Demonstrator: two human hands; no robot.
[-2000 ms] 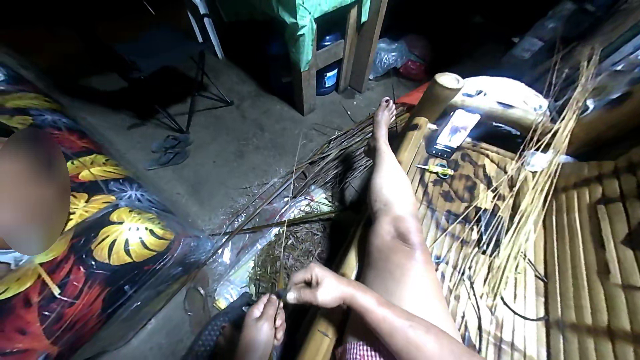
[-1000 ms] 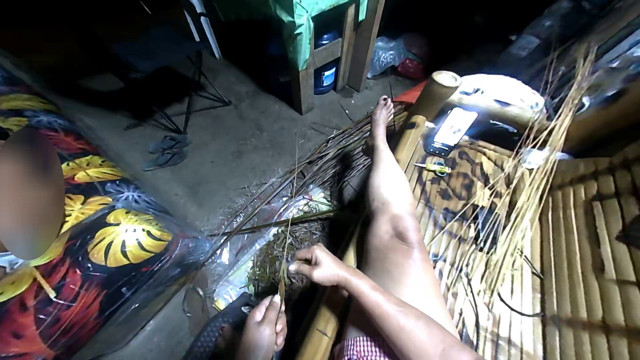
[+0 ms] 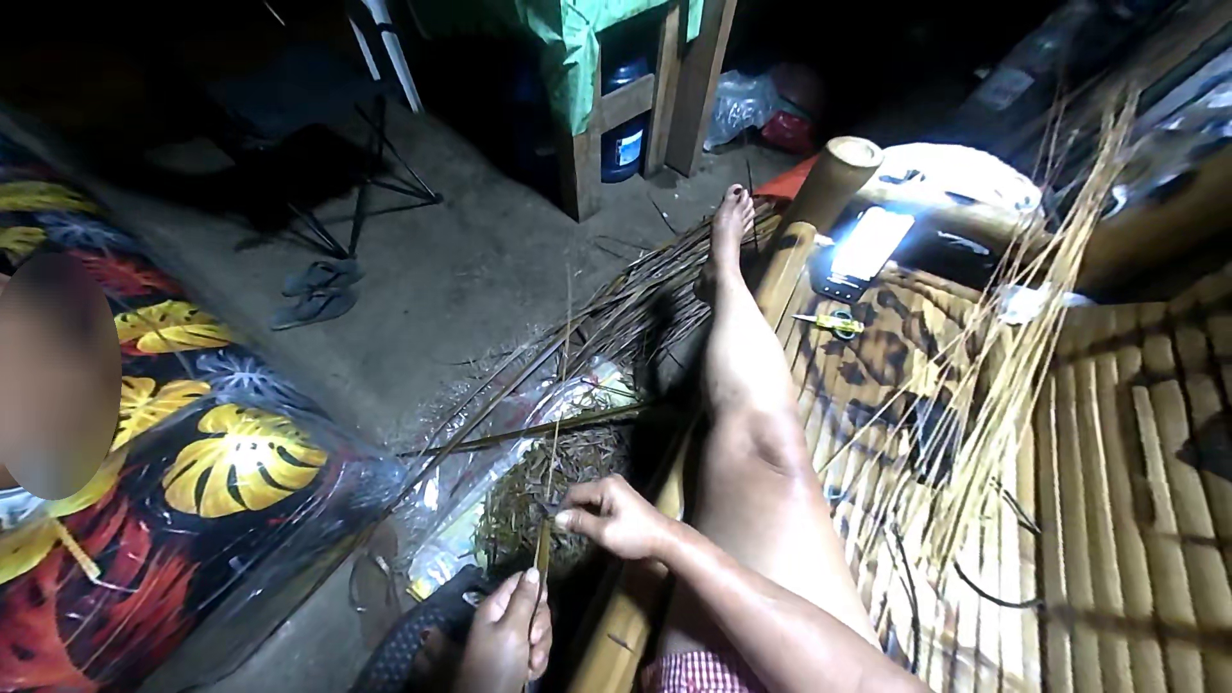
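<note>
My left hand (image 3: 510, 626) is closed around a thin brown plant strip (image 3: 545, 551) near the bottom centre. The strip stands nearly upright and tapers to a fine tip above both hands. Just right of it is my right hand (image 3: 611, 518), thumb and forefinger close beside the strip; a small dark piece shows at the fingertips, too small to tell what it is. Behind the hands lies a heap of brown shavings (image 3: 577, 462) on clear plastic. Long pale strips (image 3: 1020, 414) lie on the bamboo bench to the right.
My bare leg stretches along the bamboo bench (image 3: 1088, 462). On it lie yellow-handled scissors (image 3: 835, 324) and a lit phone (image 3: 866, 252). Dark stalks (image 3: 626, 308) spread over the floor. Sandals (image 3: 318, 294) lie farther left. At the left edge a person is on a leaf-patterned mattress (image 3: 241, 462).
My hands were close together two seconds ago; my right hand then moved up, away from my left. Since one second ago they have changed little. My left hand stays closed on the strip.
</note>
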